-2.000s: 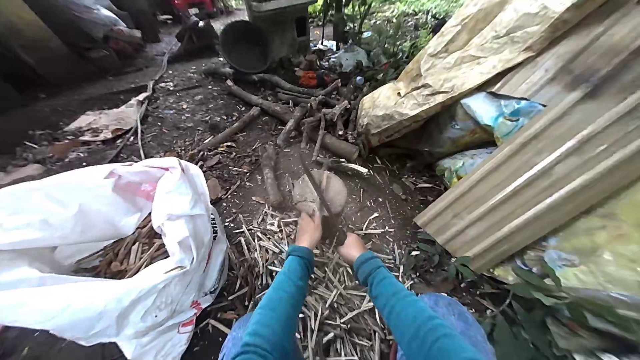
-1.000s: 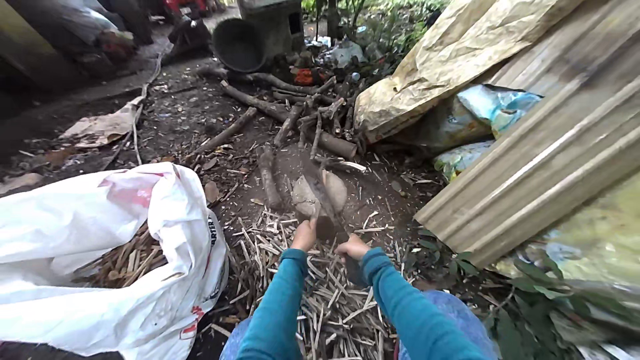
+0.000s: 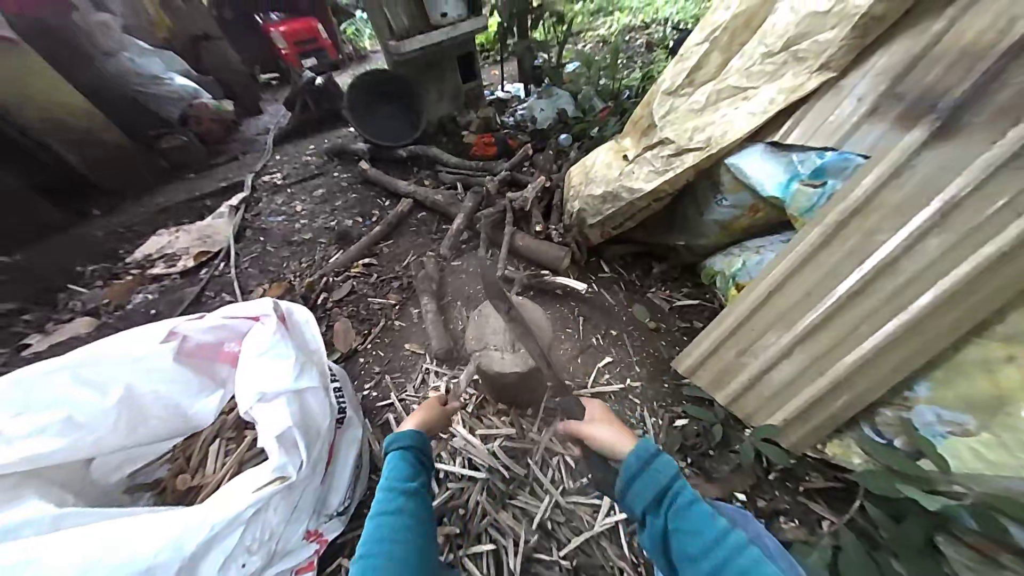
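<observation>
My right hand is closed around the dark handle of a machete, whose long curved blade points up and forward across the top of a round wooden chopping block. My left hand holds a short thin stick just left of the block. Split wood sticks lie in a heap on the ground below and between both arms. Whether the blade touches the block cannot be told.
At the left stands an open white sack with split sticks inside. Beyond the block lie branches and a thick log. Corrugated sheets lean at the right, beside a tan tarp. A black tub rests farther back.
My left hand has moved left, off the block's near edge. My right hand has moved right with the machete, and the two hands are farther apart than before.
</observation>
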